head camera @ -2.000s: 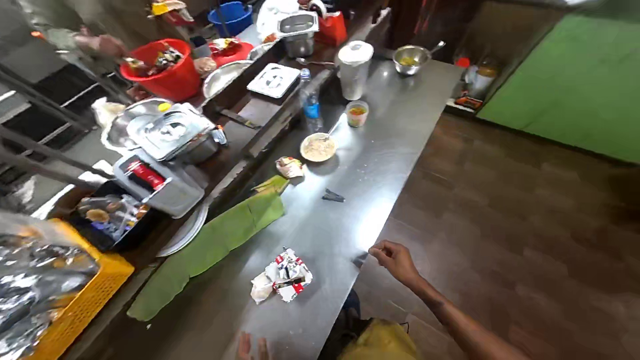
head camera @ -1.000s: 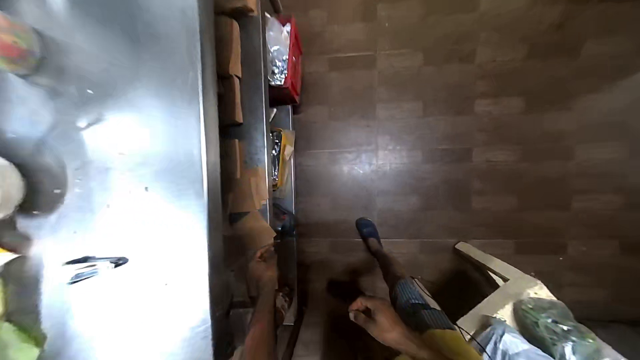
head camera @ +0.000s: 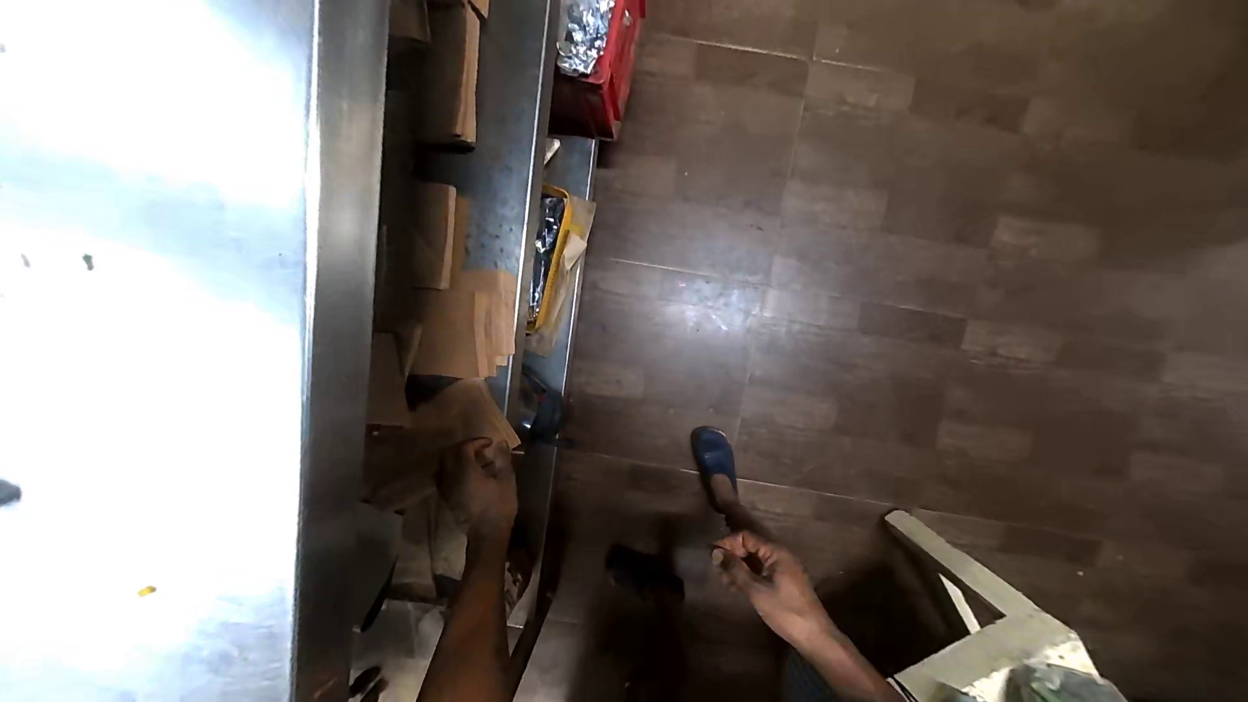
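Note:
Under the steel counter, my left hand is at a stack of brown paper bags, its fingers bent against their near corner. Whether it grips one cannot be made out. More brown paper bags lie fanned on the same shelf just beyond. Over the floor, my right hand is raised with curled fingers, thumb near the fingertips; nothing is clearly seen in it.
The steel counter fills the left side. A red crate with foil and a yellow basket stand on a lower shelf. At the lower right is a pale chair or stool bearing plastic bags. My blue slipper is on the tiled floor.
The view has swung from the countertop down to the shelves below. My left hand, near the countertop two seconds ago, is at the paper bags now. My right hand is still raised over the floor.

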